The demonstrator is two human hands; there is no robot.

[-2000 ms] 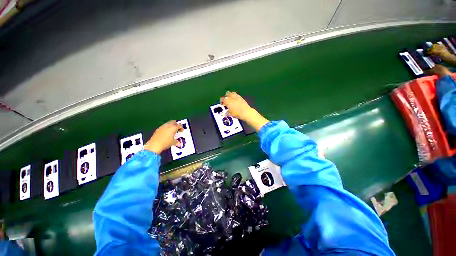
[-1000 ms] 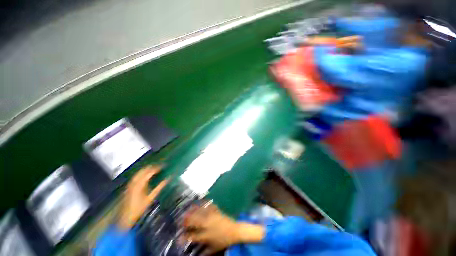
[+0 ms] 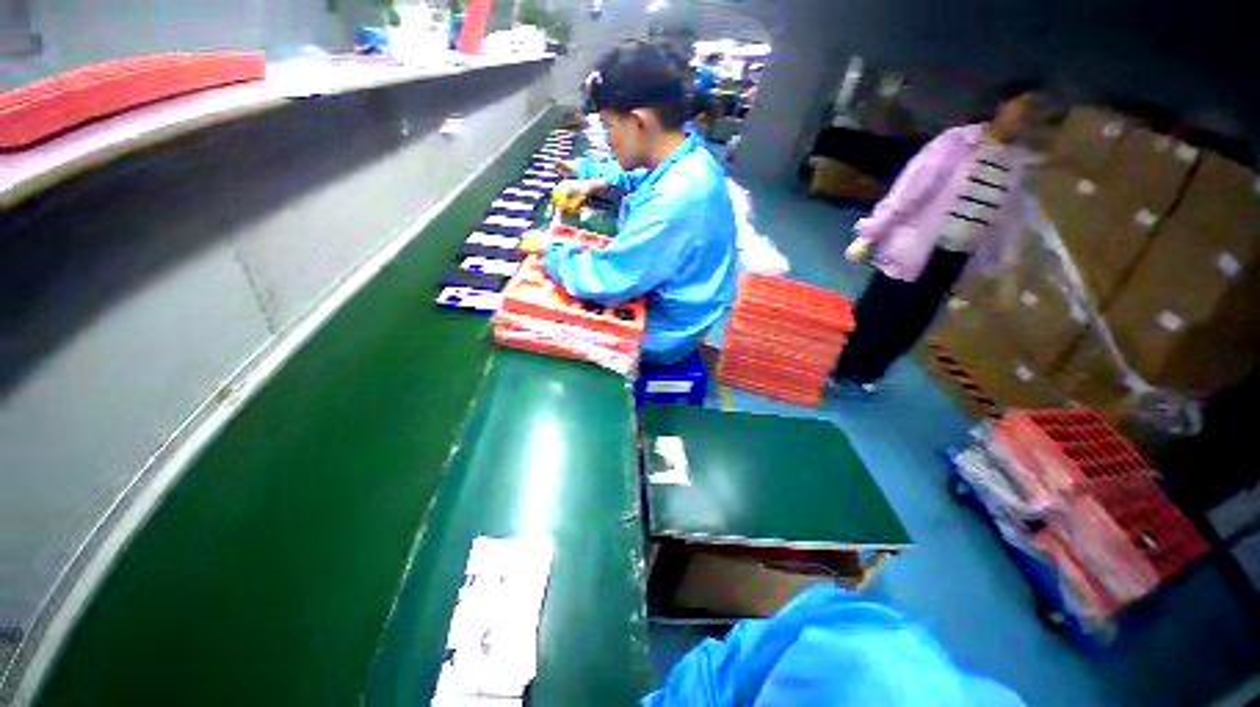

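Observation:
Overlapping white printed cards (image 3: pixel 495 622) lie on the glossy green ledge (image 3: pixel 580 456) in front of me, running down to the bottom edge of the picture. A blue sleeve of mine shows at the bottom right, but the hand below it is out of the picture. My other hand is also out of the picture. The accessory pile is not in view.
A worker in a blue smock (image 3: pixel 677 235) sits up the line with red-orange trays (image 3: pixel 574 311), beside boxes (image 3: pixel 487 267) on the green belt (image 3: pixel 318 511). A person in pink (image 3: pixel 940 207) walks among cartons (image 3: pixel 1105 263). Stacked trays (image 3: pixel 785 339) and a loaded trolley (image 3: pixel 1064 539) stand on the floor.
My view has swung right and up, away from the nearby boxes and the accessory pile. Both hands have left the picture. The neighbouring worker and the aisle now show clearly.

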